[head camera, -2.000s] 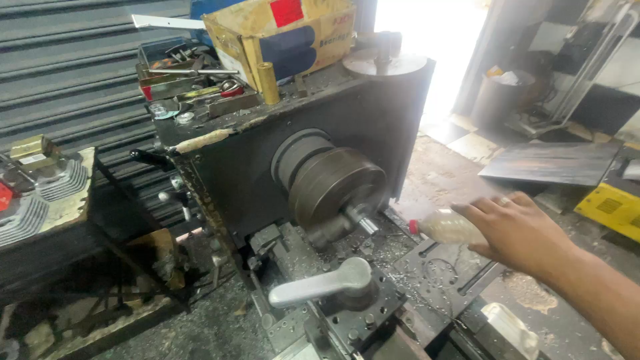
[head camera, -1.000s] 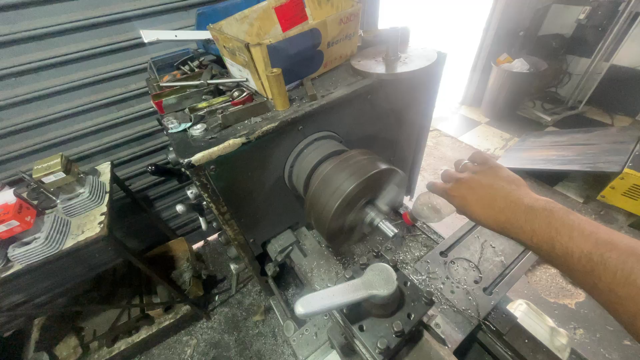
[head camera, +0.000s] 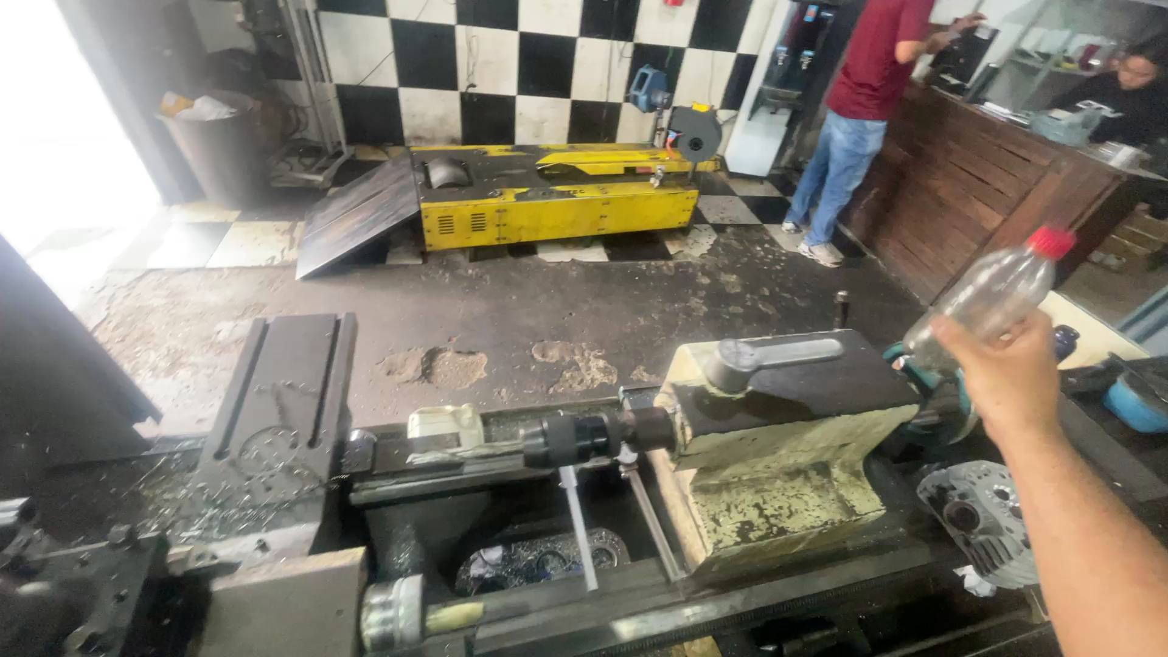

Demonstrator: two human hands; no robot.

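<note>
My right hand [head camera: 1013,365] grips a clear plastic bottle [head camera: 995,287] with a red cap, tilted with the cap up and to the right. It is above the handwheel end of a lathe's cream tailstock [head camera: 776,474]. A black drill chuck [head camera: 570,441] holding a drill bit points left from the tailstock. A lever [head camera: 776,359] sits on top of it. At the left lies the slotted cross slide [head camera: 283,401], strewn with metal chips. My left hand is out of view.
A grey metal cylinder head [head camera: 985,520] lies right of the tailstock. Beyond the lathe stand a yellow machine [head camera: 557,214] with a sloping metal ramp [head camera: 360,214] and a person in a red shirt [head camera: 881,64]. Another person sits behind a wooden counter [head camera: 985,182].
The view has swung far right, from the spinning chuck to the tailstock. My right hand and the bottle have moved from beside the workpiece to the tailstock end, and the bottle's cap now points up.
</note>
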